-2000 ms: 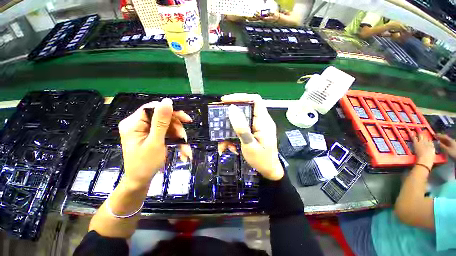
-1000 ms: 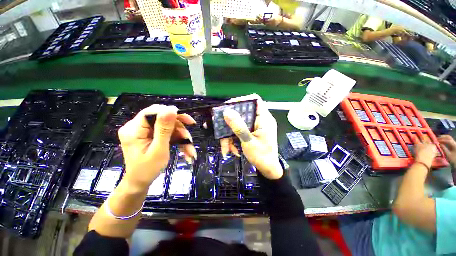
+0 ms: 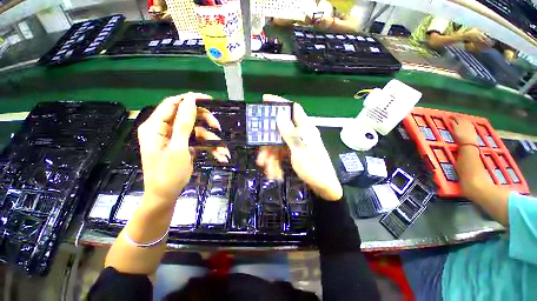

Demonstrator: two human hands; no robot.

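My left hand (image 3: 171, 144) grips the left end of a black phone front housing (image 3: 226, 122), held level above the tray. My right hand (image 3: 303, 141) holds its right end, with the thumb over the silvery keypad (image 3: 262, 124), which lies in the right part of the housing. Whether the keypad is fully seated cannot be told. The black blister tray (image 3: 241, 226) lies below both hands, with several pale pieces in its front left pockets. Keypad stacks (image 3: 377, 199) stand right of my right hand.
Another black tray (image 3: 59, 141) lies at left. A white fan (image 3: 359, 136), loose black frames (image 3: 406, 214) and a red tray (image 3: 433, 156) with a neighbour's arm over it are at right. A tub on a post (image 3: 222, 32) stands before the green belt (image 3: 159, 82).
The housing has turned from tilted to flat towards the camera, and both hands have risen slightly. The keypad now lies level within it. The neighbour's arm has reached further across the red tray.
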